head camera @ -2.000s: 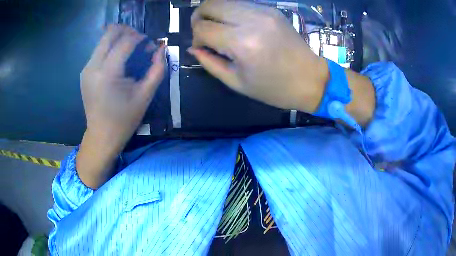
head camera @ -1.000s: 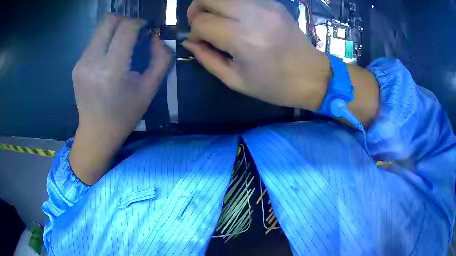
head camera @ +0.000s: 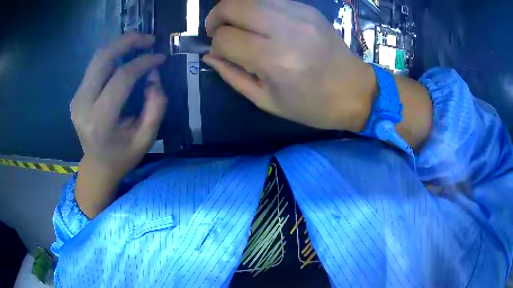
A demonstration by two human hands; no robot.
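The opened device body (head camera: 169, 112) lies flat in front of me, cut off by the top edge. A short dark flex cable (head camera: 194, 44) with a gold and white end lies across the pale strip (head camera: 194, 104). My right hand (head camera: 292, 62) pinches the cable's right end between thumb and fingers, over the black battery pack (head camera: 247, 115). My left hand (head camera: 121, 101) is left of the cable's end, fingers apart and curled, with nothing seen in it. The mainboard (head camera: 388, 48), with silver patches and a green square, shows right of my right hand.
Thin red and dark wires (head camera: 355, 25) run beside the mainboard. A blue wrist strap (head camera: 385, 104) with a cord is on my right wrist. The dark mat (head camera: 39, 107) extends left. Yellow-black tape (head camera: 39, 166) marks the edge at lower left.
My left hand has moved left, off the cable's end, and its fingers have opened, so the gold and white end now shows. My right hand stays nearly in place.
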